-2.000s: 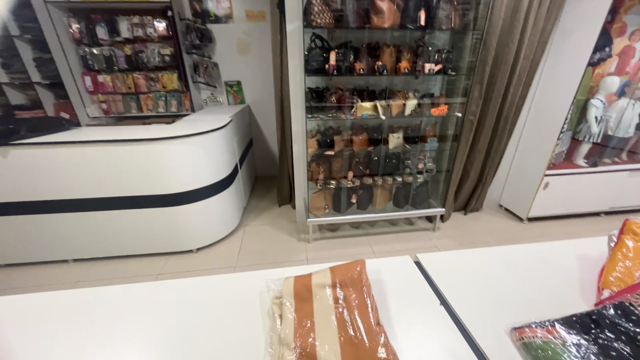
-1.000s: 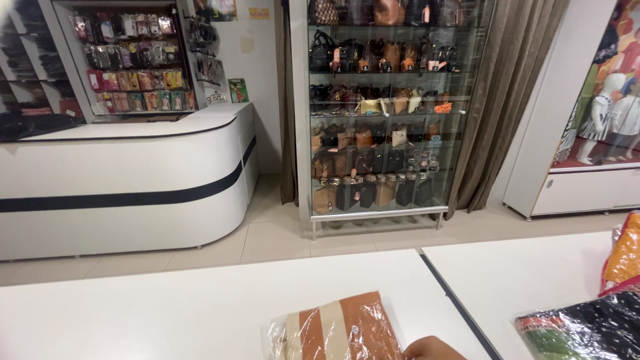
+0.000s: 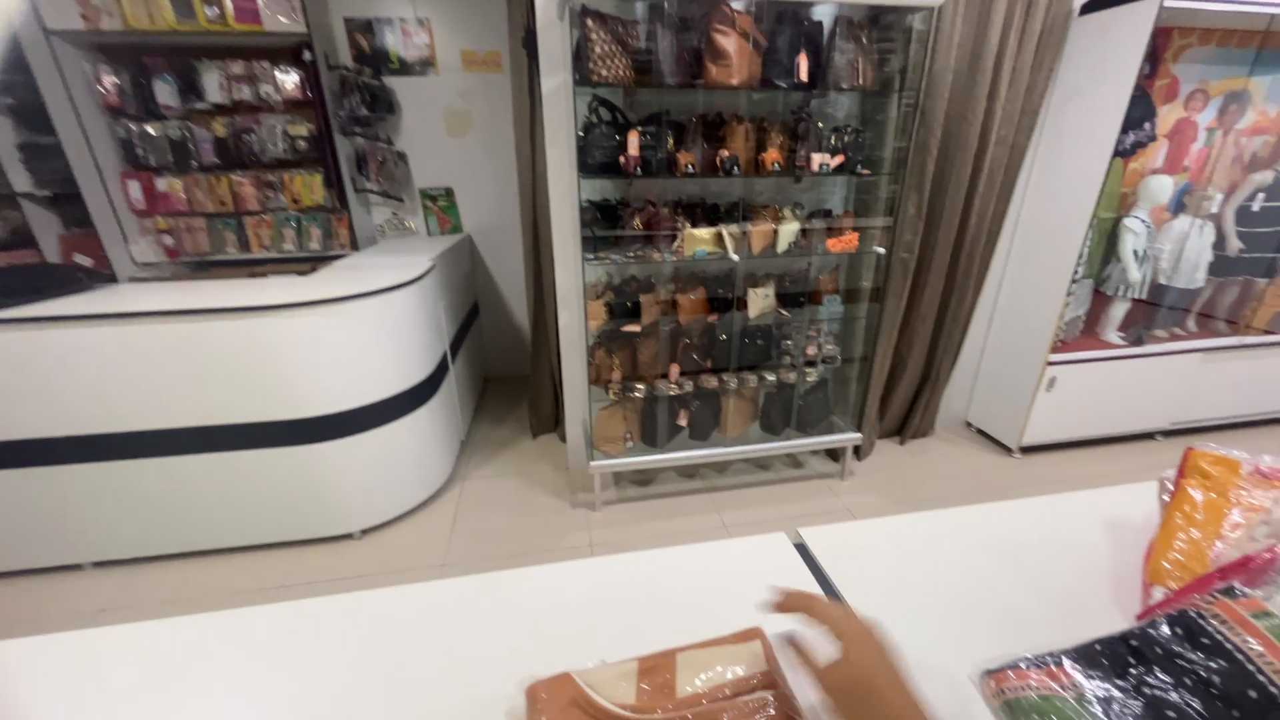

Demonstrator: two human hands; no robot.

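A folded garment in brown and cream point(image 3: 665, 685), in a clear plastic bag, lies on the white tabletop at the bottom of the view, its lower part cut off by the frame edge. My right hand point(image 3: 850, 655) is just to its right, over the table, blurred, with thumb and fingers apart and nothing seen between them. Whether the fingertips touch the bag's edge is not plain. My left hand is out of view.
Bagged black dotted fabric point(image 3: 1150, 655) and a bagged orange garment point(image 3: 1200, 520) lie at the right. A dark gap point(image 3: 820, 570) divides the tabletops. Beyond stand a glass cabinet of handbags point(image 3: 725, 325) and a curved white counter point(image 3: 230, 420).
The bagged garment shows a different face, with curved cream trim where broad stripes showed before. My right hand, absent at first and then at the garment's right edge, now shows more fully.
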